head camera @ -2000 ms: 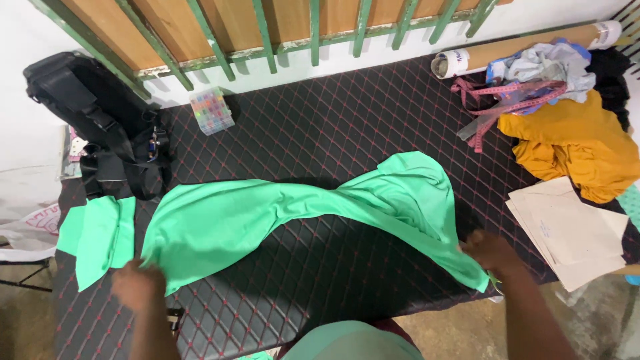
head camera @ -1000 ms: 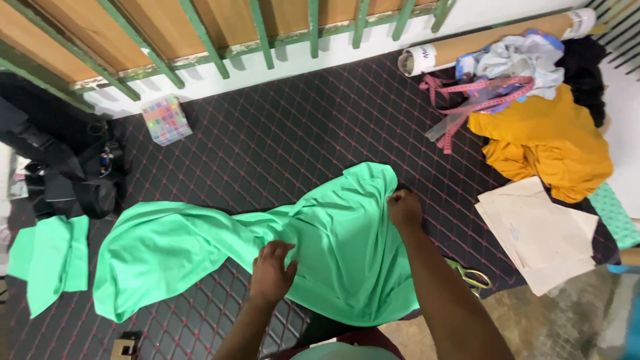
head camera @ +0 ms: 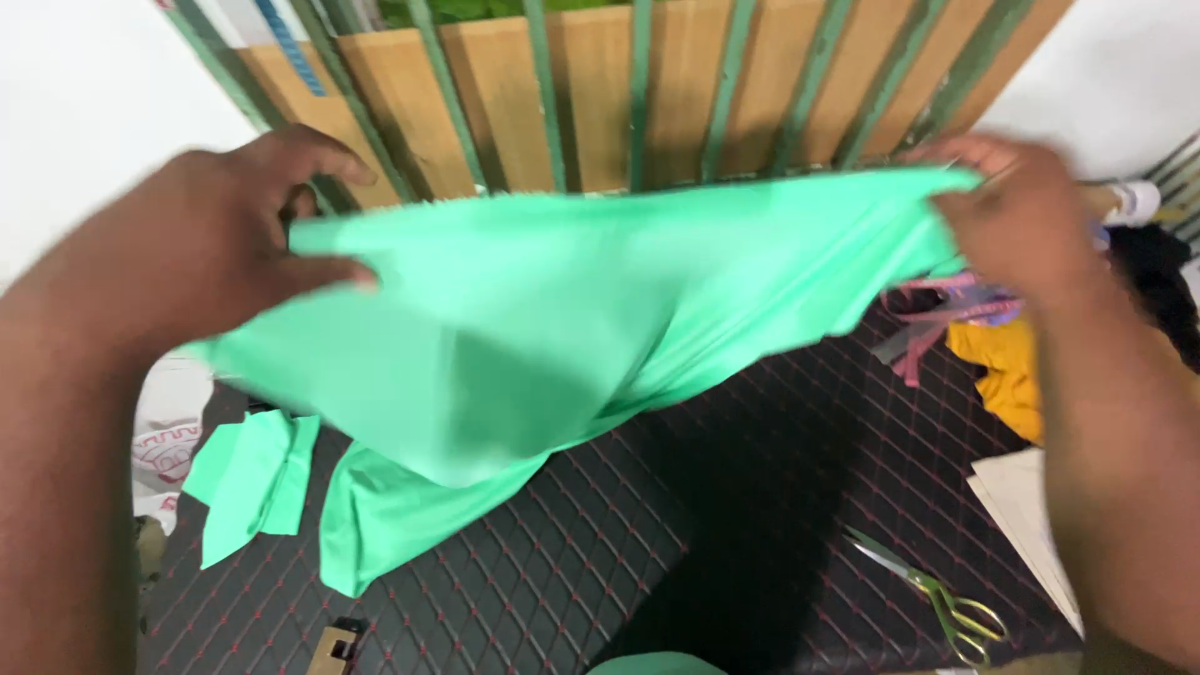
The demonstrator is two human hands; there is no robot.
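Note:
A large piece of mint-green fabric [head camera: 581, 272] is stretched in the air, blurred by motion, and its lower left part rests on the table. My right hand [head camera: 1008, 202] grips its upper right corner. By the upper left edge is my left hand [head camera: 272, 225], thumb and fingers apart, with the fabric between or just behind them; contact is unclear. Gold-handled scissors [head camera: 937, 591] lie on the quilted black table cover [head camera: 525, 581] below my right hand. Smaller folded green pieces [head camera: 258, 478] lie at the left.
Green metal bars [head camera: 640, 103] backed by brown board stand behind the table. At the right are a pink measuring tape [head camera: 923, 342], mustard fabric [head camera: 1003, 375], black fabric [head camera: 1148, 272], and paper pieces [head camera: 1022, 516]. A brown and black object [head camera: 333, 647] sits at the front left.
The large green fabric, lying on the table a second ago, is now partly lifted. Both hands have risen and moved apart. The scissors are more fully visible. The view has tilted up.

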